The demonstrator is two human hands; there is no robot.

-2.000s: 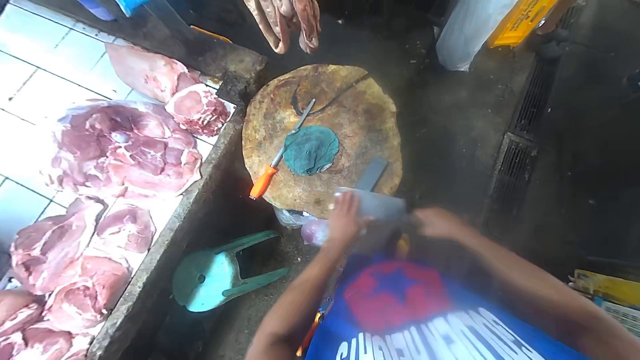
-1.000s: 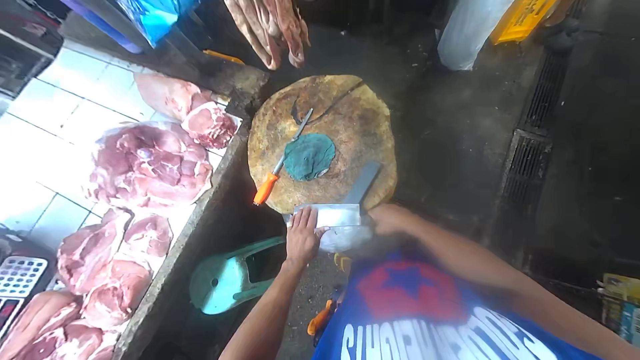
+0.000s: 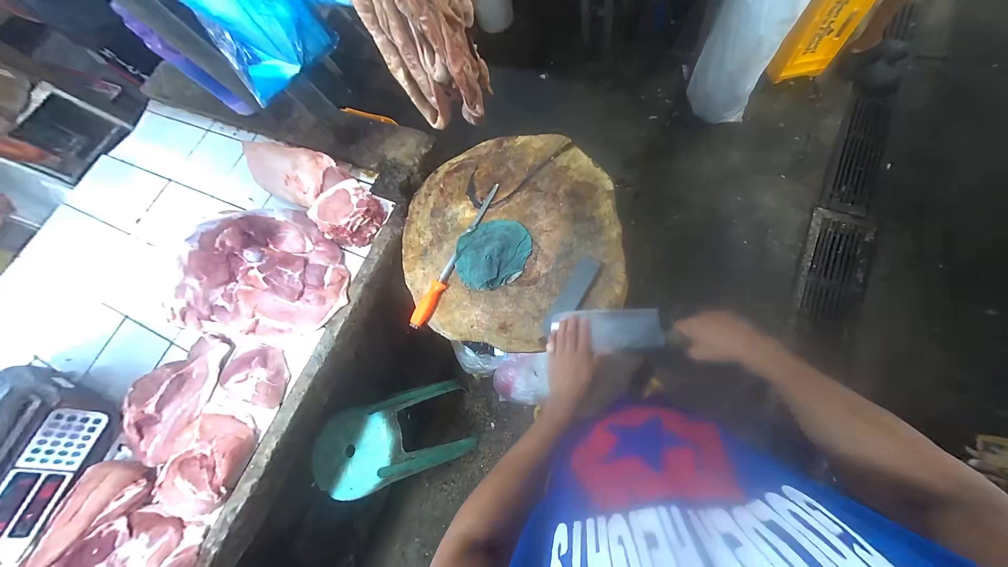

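A meat cleaver (image 3: pixel 618 329) lies level over the near edge of a round wooden chopping block (image 3: pixel 543 205). My right hand (image 3: pixel 720 337) is closed around its handle, and the fingers of my left hand (image 3: pixel 571 350) rest on the other end of its blade. Beneath the cleaver, a flat grey whetstone (image 3: pixel 579 285) sits slanted on the block. Left of it are a green scouring pad or cloth (image 3: pixel 494 254) and a sharpening steel with an orange handle (image 3: pixel 429 304).
Raw meat cuts (image 3: pixel 264 272) cover a white tiled counter (image 3: pixel 118 264) on the left, beside a digital scale (image 3: pixel 47 465). A green plastic stool (image 3: pixel 358 453) stands below. Meat strips (image 3: pixel 433 55) hang beyond the block. Floor drain grates (image 3: pixel 836 260) lie right.
Both hands stay at the cleaver, which has shifted a little over the whetstone and the block's near edge. The steel and the green pad have not moved on the block.
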